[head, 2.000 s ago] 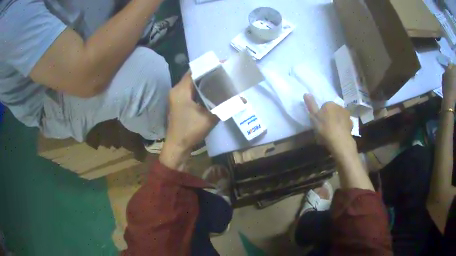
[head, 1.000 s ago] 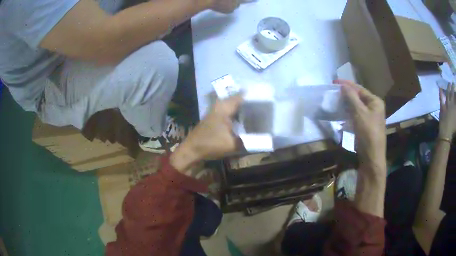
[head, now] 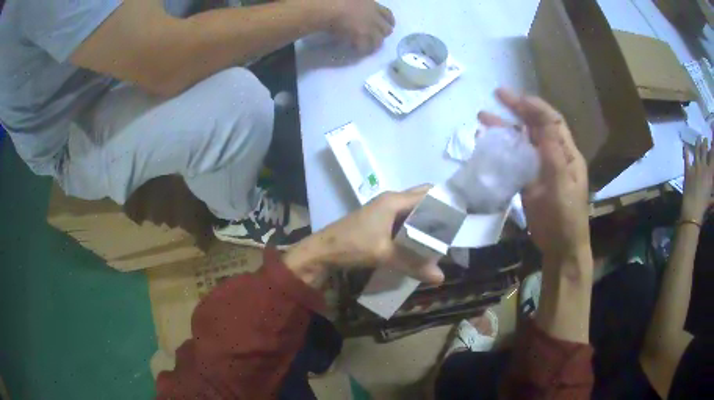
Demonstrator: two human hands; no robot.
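My left hand point(head: 376, 238) holds a small white carton point(head: 437, 222) with its mouth open and its flaps spread, over the table's front edge. My right hand point(head: 552, 168) is beside it with fingers spread around a crumpled translucent white bag point(head: 495, 173). The bag lies against the right hand's palm and fingers, close to the carton's mouth; how firmly it is held cannot be told. Another white carton point(head: 354, 160) with a small green mark lies on the white table point(head: 329, 86) beyond my left hand.
A roll of clear tape point(head: 421, 61) rests on flat white cartons point(head: 389, 95). A brown shipping carton point(head: 599, 86) stands at the right. A seated person's hand point(head: 364, 23) rests at the table's far left. Another person's hand point(head: 695, 180) is at the right edge.
The carton in my left hand has moved lower and tilted. My right hand has opened and turned, with the bag now bunched up beside it. The seated person's hand has come further onto the table.
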